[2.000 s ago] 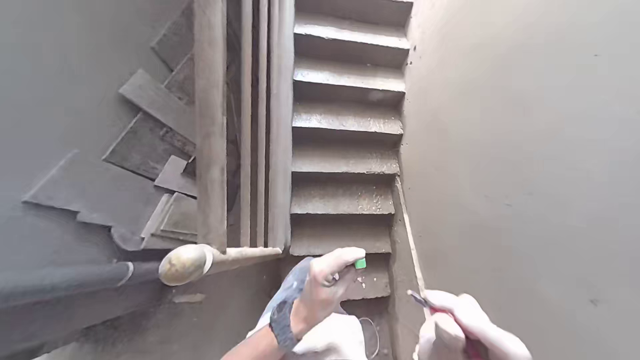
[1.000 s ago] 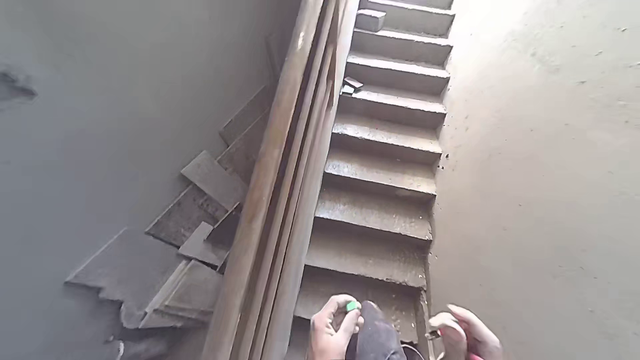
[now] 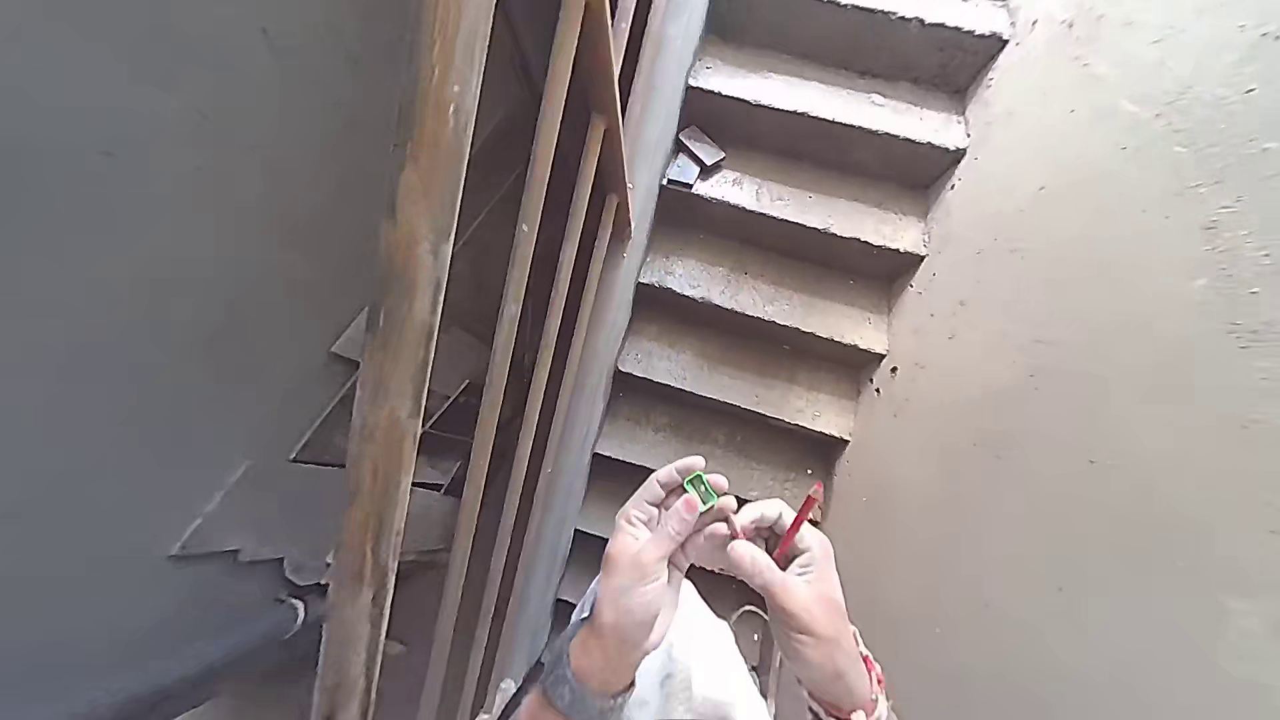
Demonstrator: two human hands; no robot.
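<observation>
My left hand (image 3: 645, 560) pinches a small green pencil sharpener (image 3: 702, 490) between thumb and fingers, its blade side turned up. Close on its right, my right hand (image 3: 800, 590) holds a red pencil (image 3: 799, 525) that leans up and to the right out of the hand. A second thin, reddish stick-like piece (image 3: 736, 524) shows between my right thumb and fingers, beside the sharpener; whether it is another pencil I cannot tell. The two hands are nearly touching above the lower steps.
Concrete stairs (image 3: 745, 385) run up the middle, with small dark tile pieces (image 3: 702, 147) on one step. A wooden handrail (image 3: 400, 340) and rails stand at the left, stacked slabs (image 3: 290, 510) beyond them. A plastered wall (image 3: 1080, 430) rises at the right.
My hands have come together from farther apart, bringing the sharpener beside my right hand. The long thin stick near my right hand two seconds ago is out of sight. The view has shifted.
</observation>
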